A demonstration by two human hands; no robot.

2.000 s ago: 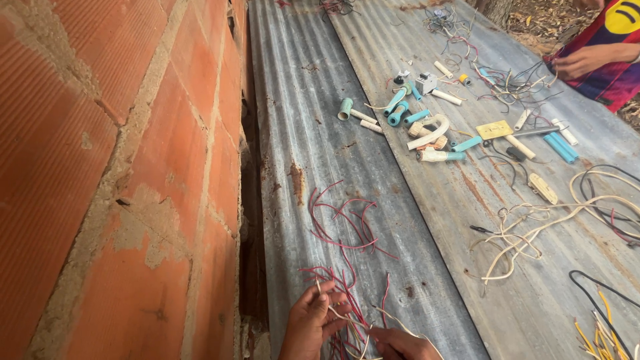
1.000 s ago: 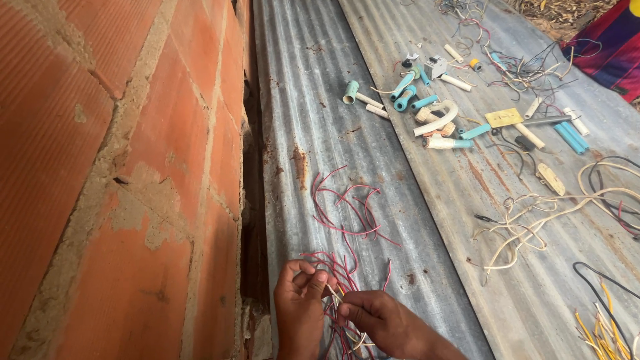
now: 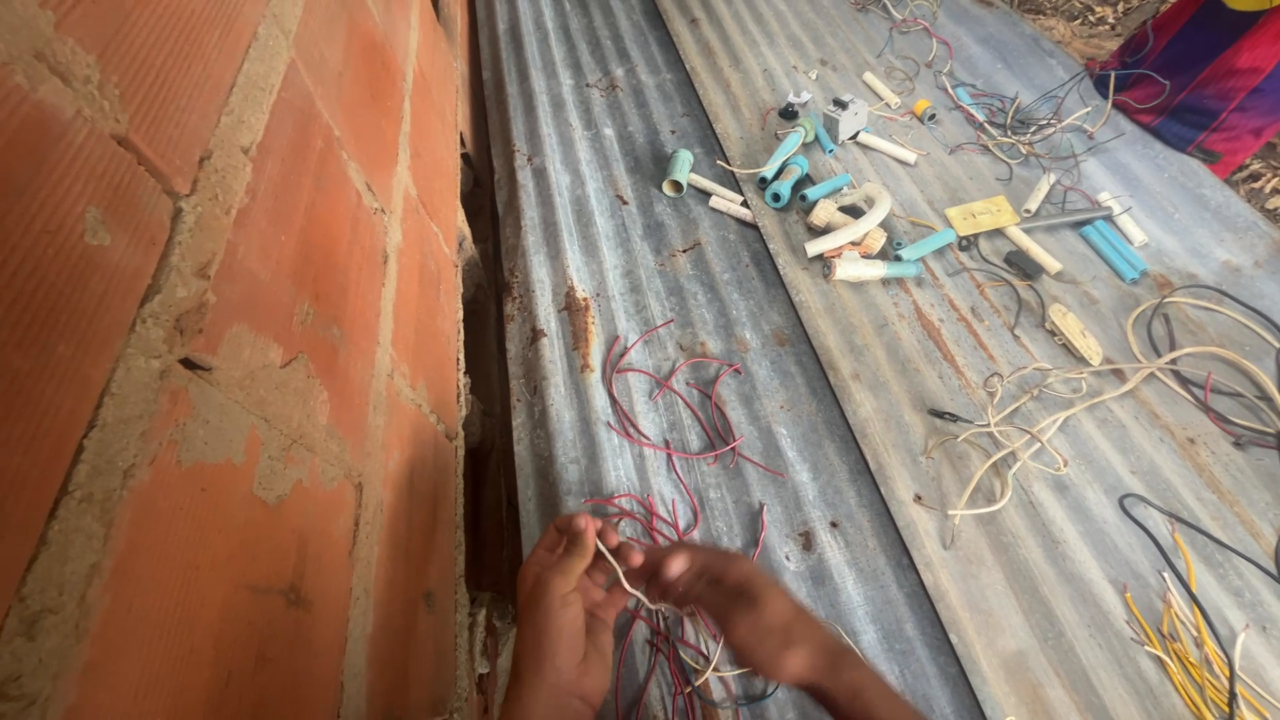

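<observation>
At the bottom middle, my left hand (image 3: pixel 570 600) pinches a thin white wire (image 3: pixel 622 578) between thumb and fingers. My right hand (image 3: pixel 735 610), slightly blurred, is beside it to the right, its fingers near the same wire; whether they grip it cannot be told. Beneath both hands lies a tangle of red wires (image 3: pixel 655 665) with some white ones among them, partly hidden by the hands. Further up the corrugated metal sheet (image 3: pixel 630 270) rests a loose group of red wire pieces (image 3: pixel 690 410).
A brick wall (image 3: pixel 280 240) runs along the left, with a dark gap beside the sheet. On the right sheet lie blue and white pipe pieces (image 3: pixel 788 182), a yellow plate (image 3: pixel 980 215), cream cables (image 3: pixel 1060 400), yellow wires (image 3: pixel 1180 640) and tangled wires (image 3: pixel 1020 125). Colourful cloth (image 3: pixel 1200 80) shows top right.
Two seconds ago my hands were lower and further apart; they are now close together around the white wire. Another person's hand, seen at the upper right then, is out of view.
</observation>
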